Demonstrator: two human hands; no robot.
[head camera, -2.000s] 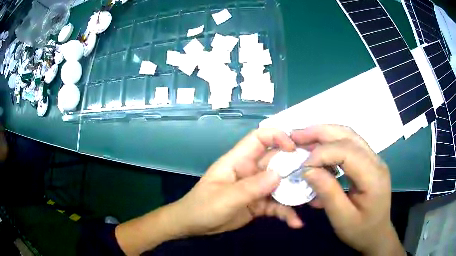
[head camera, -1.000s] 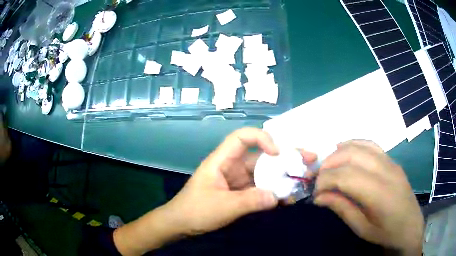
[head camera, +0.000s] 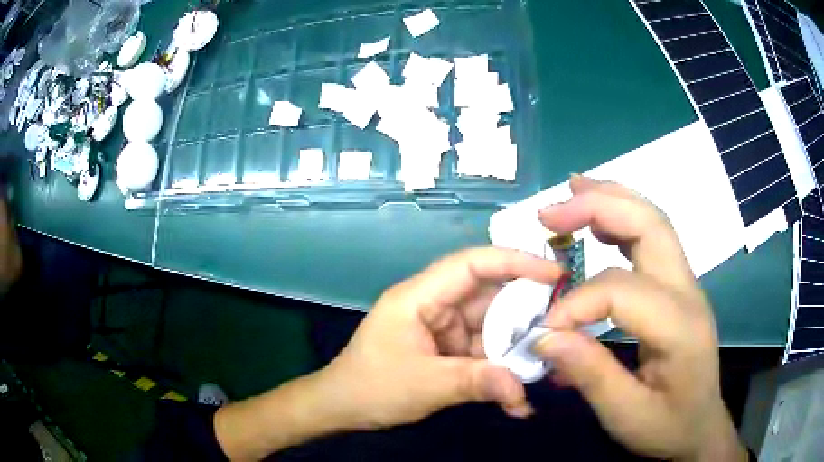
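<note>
My left hand (head camera: 425, 334) holds a white round housing (head camera: 513, 318) by its rim, over the bench's front edge. My right hand (head camera: 632, 316) has its thumb and forefinger at the housing's right side, pinching something there that the fingers mostly hide. A small green circuit board (head camera: 573, 263) with a yellow-amber end stands up between the two hands. Red wire (head camera: 559, 287) runs from beside it down toward the housing. A pale flap or piece shows in the housing by my right fingertips; I cannot tell what it is.
A clear blister tray (head camera: 226, 135) carries heaped white squares (head camera: 416, 126). White housings (head camera: 138, 166) line its left edge beside a pile of unfinished units (head camera: 68, 135). Black pad strips (head camera: 714, 117) and white backing paper (head camera: 623, 194) lie right. Part of another person's hand shows at far left.
The housing is turned and tilted. The green board with its amber end now shows above it, between my hands. My right fingers have moved back onto the housing's right side.
</note>
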